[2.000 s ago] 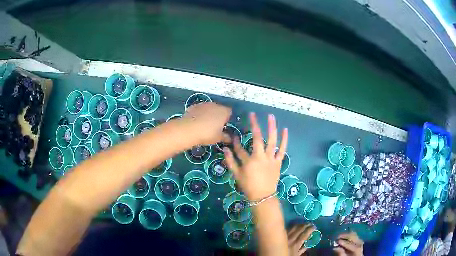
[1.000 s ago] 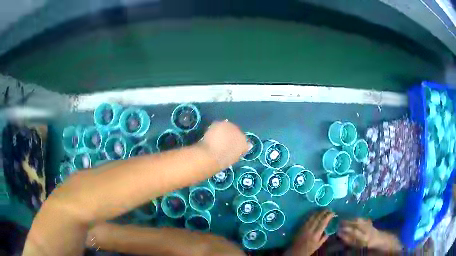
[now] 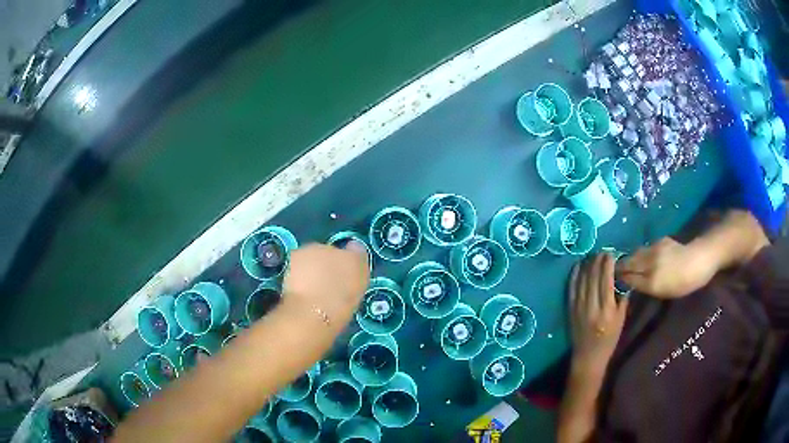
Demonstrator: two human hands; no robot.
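My left hand reaches in from the lower left. Its curled fingers are at a teal cup in the middle, partly covering it. Whether they hold anything is hidden. My right hand is not in view. More teal cups stand around it. Those to the right, such as one cup, have pale square centres. Those to the left and below, such as another cup, have dark centres.
A white rail crosses diagonally. A silver and reddish motor pile lies beside a blue bin of teal cups. A neighbour's hands hold a cup at right. A yellow-and-white packet and black pieces lie low.
The view has turned, so the rail now slants up to the right. My left hand is at a cup in the middle. The other forearm seen low has left view. The packet has come into view.
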